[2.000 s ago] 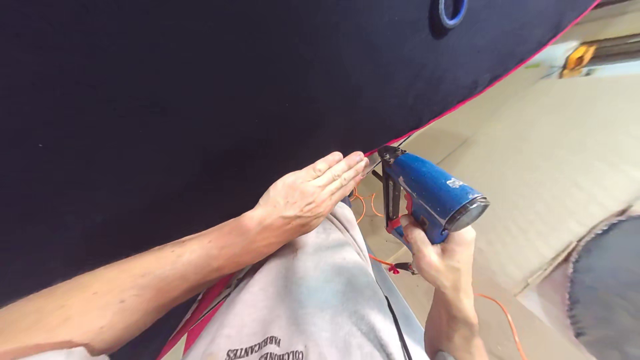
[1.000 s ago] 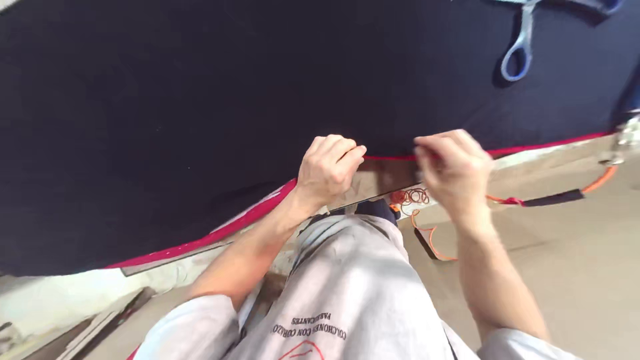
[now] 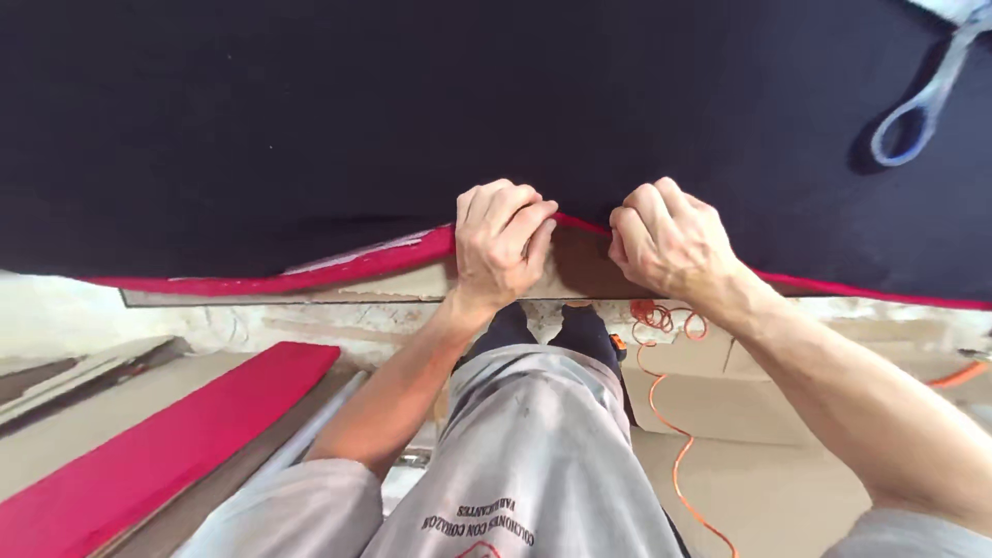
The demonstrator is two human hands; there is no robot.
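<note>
Dark fabric (image 3: 387, 116) covers a wide flat surface and ends in a red edge strip (image 3: 364, 262) along the near side. My left hand (image 3: 500, 240) is closed on that edge near the middle, its fingers curled over the fabric. To its right, my right hand (image 3: 670, 236) grips the same edge, with a short stretch of red showing between the two. The edge rises toward both hands, and a board-like brown side (image 3: 581, 263) shows beneath it. My fingertips are partly hidden. Scissors (image 3: 903, 128) with a blue-lined handle lie on the fabric at upper right, cut off by the frame.
A coiled orange hose or cord (image 3: 674, 434) runs over the floor at my right, beside flat tan sheets (image 3: 744, 473). At lower left lies a long red panel (image 3: 178, 426) next to several boards or strips (image 3: 85, 380). My feet stand close to the edge.
Two seconds ago my right hand held a blue air stapler or nailer at the edge; it is out of my hand now. Both hands have since closed on the fabric edge.
</note>
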